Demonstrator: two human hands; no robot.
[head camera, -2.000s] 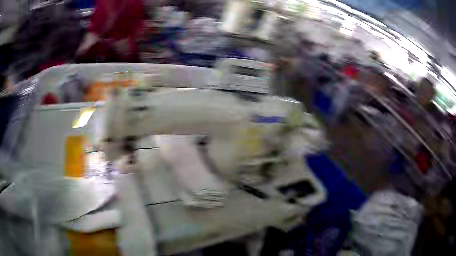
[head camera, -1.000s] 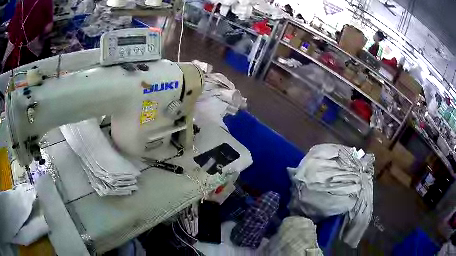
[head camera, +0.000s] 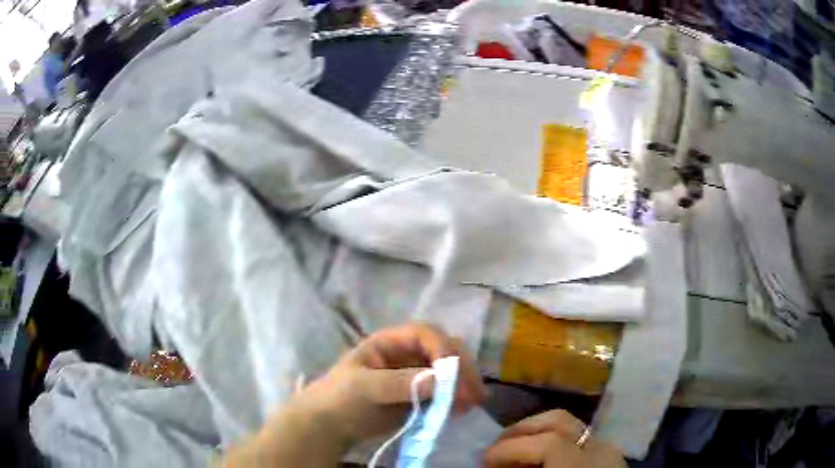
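My left hand (head camera: 403, 379) is shut on a pale blue strip (head camera: 428, 425) with a white edge and a thin white cord loop, which looks like a folded face mask. A grey-blue part runs from it to my right hand (head camera: 547, 442), whose curled fingers, one with a ring, pinch its edge. My right hand is partly cut off by the bottom edge. Both are in front of the table's near edge. Pale grey garment pieces (head camera: 229, 233) lie heaped at left, and one panel (head camera: 513, 233) reaches towards the needle area.
The sewing machine head (head camera: 682, 119) stands at upper right. A folded stack of pale strips (head camera: 767, 247) lies on its bed. A long pale strip (head camera: 652, 338) hangs over the table's front edge. Yellow-orange tape (head camera: 558, 352) covers part of the table (head camera: 504, 119). Another pale cloth (head camera: 119, 416) lies at lower left.
The view has swung left from the machine and side shelf to the garment heap. Both my hands have come into view with the pale blue mask-like thing.
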